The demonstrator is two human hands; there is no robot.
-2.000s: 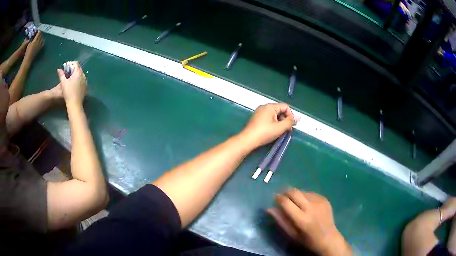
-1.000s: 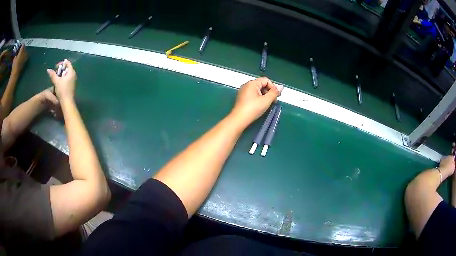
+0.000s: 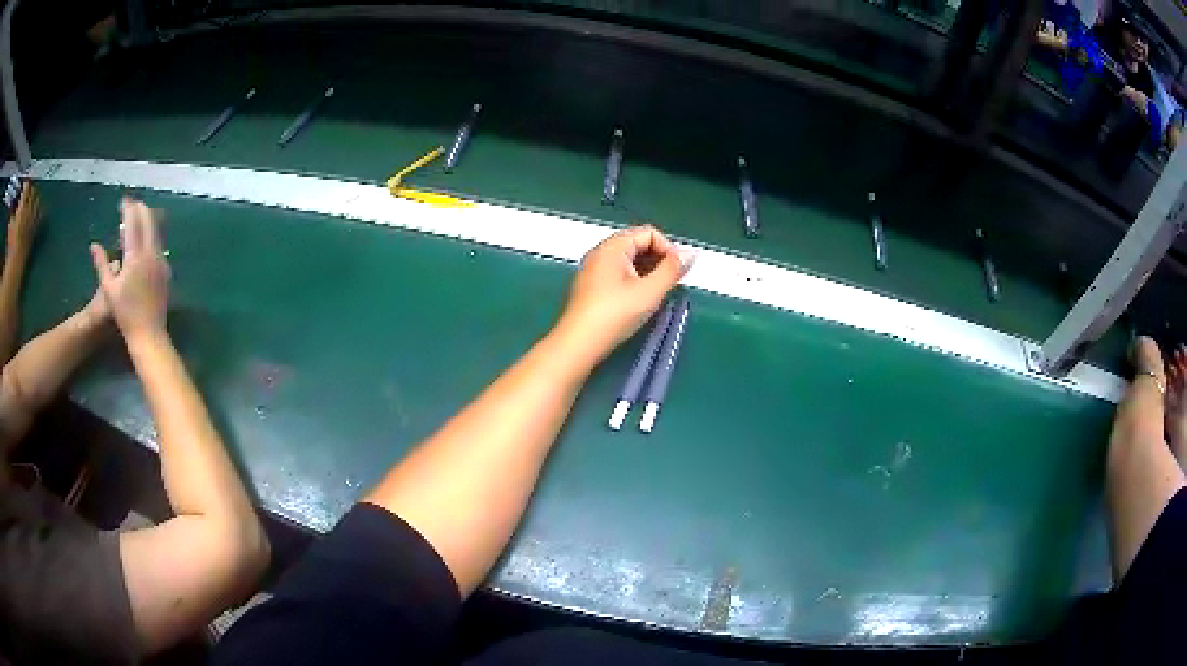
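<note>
My left hand (image 3: 627, 284) is over the white rail, thumb and forefinger pinched together. A tiny pale piece (image 3: 687, 258) shows at the fingertips, too small to make out clearly. Two slim dark grey-purple tubes (image 3: 654, 358) lie side by side on the green table just below this hand, their white ends towards me and their far ends close under the fingers. My right hand is not in view.
A green belt (image 3: 547, 169) beyond the white rail (image 3: 859, 302) carries several spaced tubes. A yellow bent strip (image 3: 434, 198) lies at the rail. A grey post (image 3: 1119, 280) stands at right. Another person's hands (image 3: 137, 280) are at left; a person's arm (image 3: 1143, 436) is at right.
My right hand, over the near table two seconds ago, has left the picture. My left hand stays pinched by the rail above the two tubes. The view has shifted.
</note>
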